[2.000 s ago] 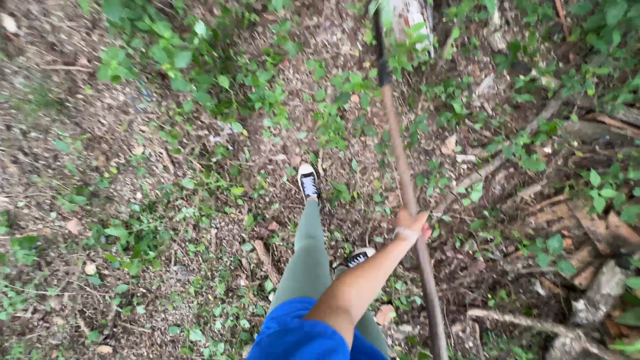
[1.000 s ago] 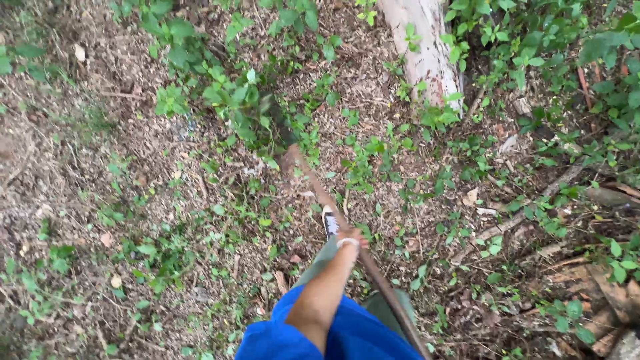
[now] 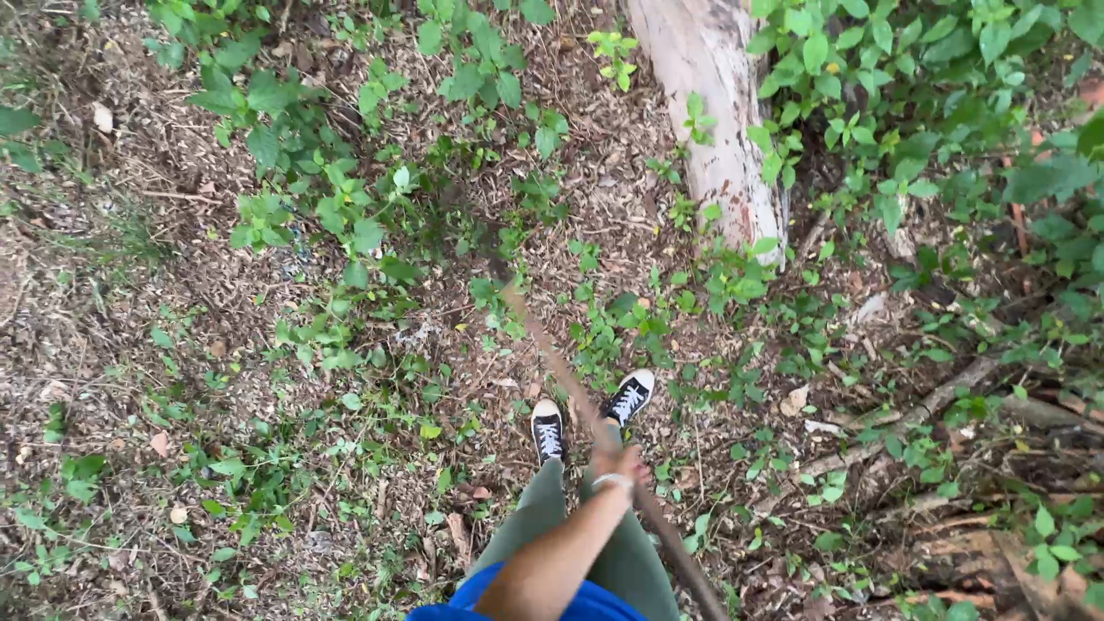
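Note:
My left hand (image 3: 623, 466), with a pale band at its wrist, grips a long wooden handle (image 3: 561, 366) in front of my legs. The handle runs from the lower right up and left to a dark, blurred end (image 3: 496, 263) low among green weeds (image 3: 345, 216); the shape of the tool's head cannot be told. Below the handle stand my black-and-white sneakers (image 3: 548, 431), one on either side of it. The rear of the handle leaves the view at the bottom. My right hand is out of view.
A pale, weathered log (image 3: 720, 121) lies ahead, just right of centre, beside dense leafy plants (image 3: 931, 95). Fallen branches (image 3: 940, 397) and broken wood or bark (image 3: 1018, 552) lie at the right. Dry litter and low weeds cover the ground.
The handle has swung from pointing up near the log to slanting up and left. Both shoes now show close together. The view has shifted, with more of the log in it.

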